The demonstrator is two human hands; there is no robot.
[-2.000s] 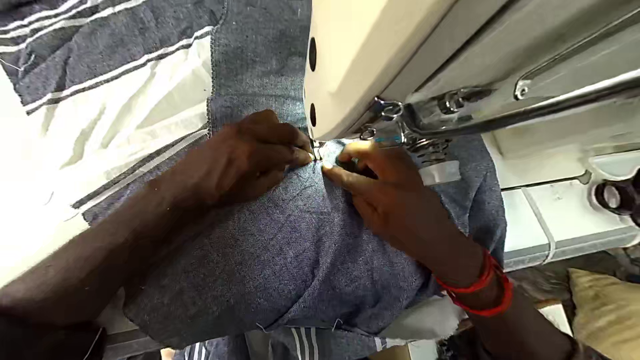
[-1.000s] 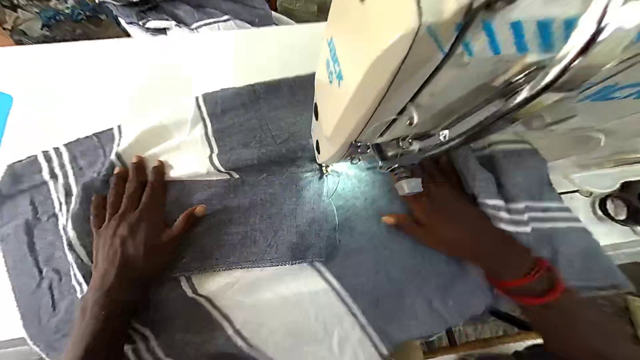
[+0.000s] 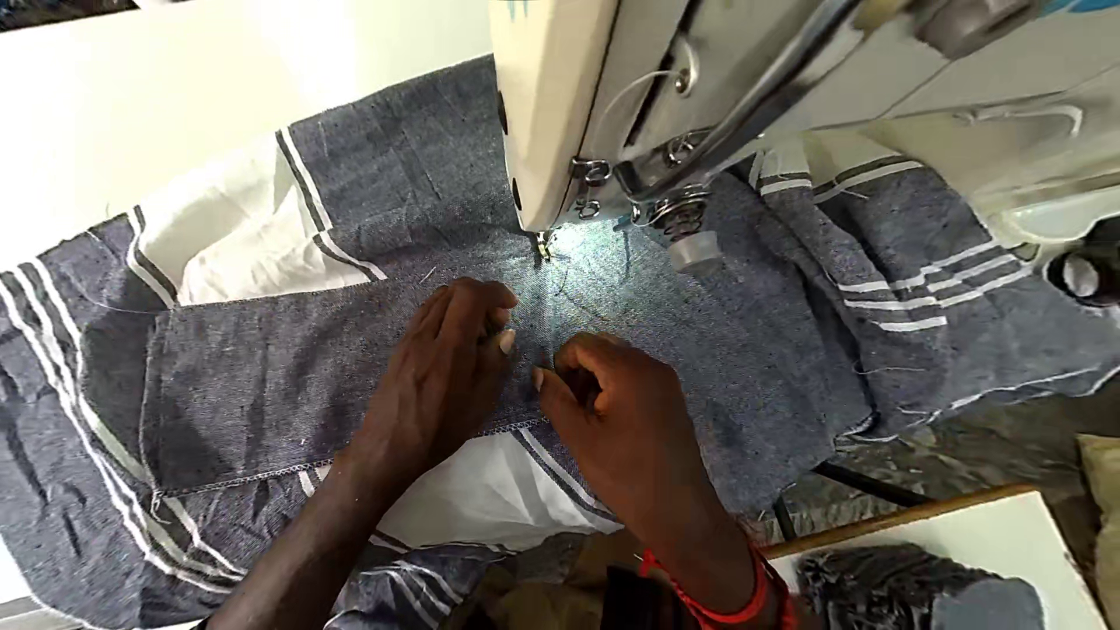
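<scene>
Grey-blue woven fabric (image 3: pixel 236 376) with white stripes and white panels lies under the sewing machine's presser foot (image 3: pixel 543 245), which a lamp lights. My left hand (image 3: pixel 446 367) rests on the fabric just below and left of the foot, its fingers curled, thumb near the index finger. To its right, my right hand (image 3: pixel 621 402) has thumb and index finger bent close together at the cloth, below the foot. A seam or fold line runs down from the foot between the two hands. Whether either hand pinches cloth or thread is not clear.
The white sewing machine head (image 3: pixel 560 105) overhangs the work, with metal thread guides and a tension spring (image 3: pixel 682 214) low on its side. The white table (image 3: pixel 219 79) extends behind the fabric. At bottom right, a board (image 3: pixel 1024 534) holds folded dark cloth (image 3: pixel 901 586).
My left hand has moved right from the fabric's left part to near the foot. My right hand has come left and down from beside the machine. Both hands are now close together.
</scene>
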